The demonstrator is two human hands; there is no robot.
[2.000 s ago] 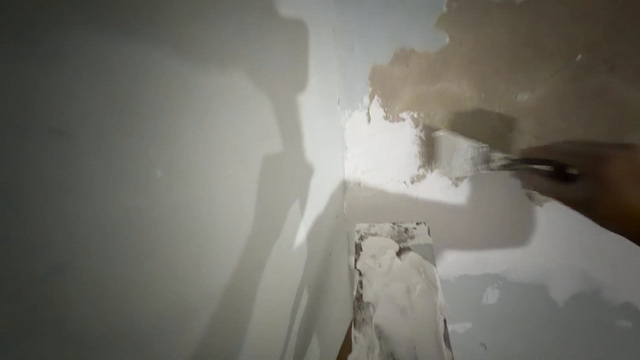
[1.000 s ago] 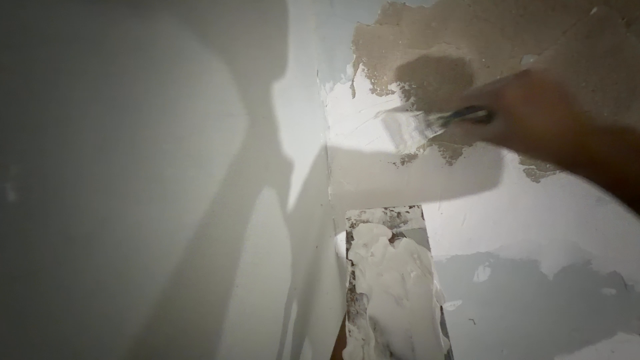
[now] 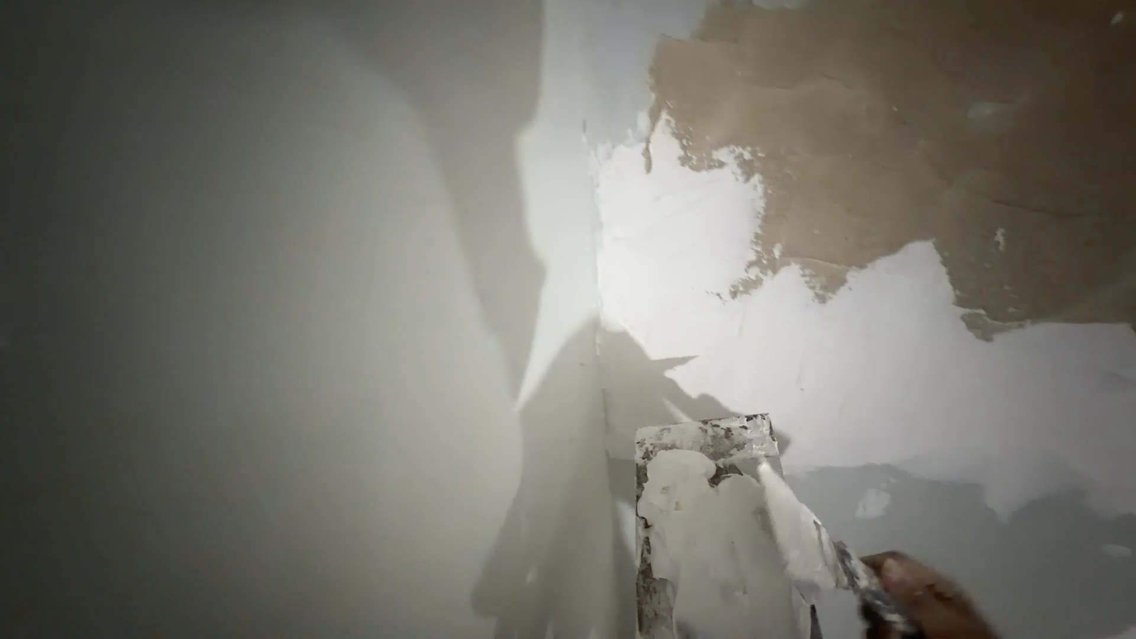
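Observation:
My right hand [image 3: 927,595], at the lower right, grips the handle of a putty knife [image 3: 803,532]. Its blade is coated with white compound and rests at the right side of a flat metal plate [image 3: 655,437], perhaps a plastering trowel. A thick heap of wet white compound [image 3: 710,532] covers most of this plate, whose edges are stained and crusted. The plate stands upright in view at bottom centre, near the wall corner. What holds it is hidden below the frame, and my left hand does not show.
A smooth pale wall [image 3: 266,355] fills the left side and meets the right wall at a vertical corner [image 3: 596,248]. Fresh white compound [image 3: 683,222] borders a bare brown patch [image 3: 852,133] and a grey area [image 3: 914,497]. Shadows fall across the corner.
My right hand and the putty knife have moved down from the white and brown border on the wall to the loaded plate. More white now covers the wall below the brown patch.

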